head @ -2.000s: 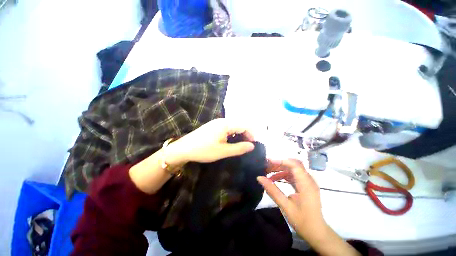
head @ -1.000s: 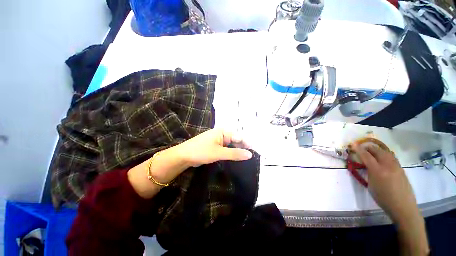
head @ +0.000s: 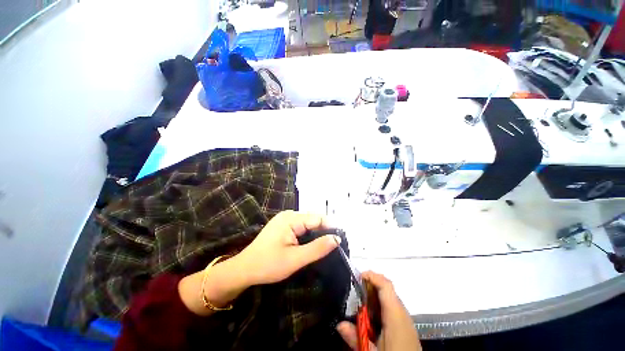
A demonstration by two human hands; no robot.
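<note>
The plaid garment (head: 199,199), dark brown-olive with pale yellow lines, lies crumpled on the table left of the machine and reaches down to the front edge. My left hand (head: 281,250) pinches its dark edge (head: 332,274) between thumb and fingers. My right hand (head: 387,319) holds the scissors (head: 364,322) by the handles, the red one showing. The silver blades point up and left along the dark edge, close to my left fingertips. Whether the blades touch the cloth, I cannot tell.
The white sewing machine (head: 438,130) with a blue stripe stands behind and right of my hands, a black cloth strip (head: 506,147) over its arm. A blue bag (head: 229,82) stands at the back left. A blue bin (head: 41,336) is at the lower left. A tape strip (head: 480,320) lines the front edge.
My right hand has picked up the scissors from right of the needle and brought them left to the dark edge. My left hand still pinches the cloth. The view has tilted up.
</note>
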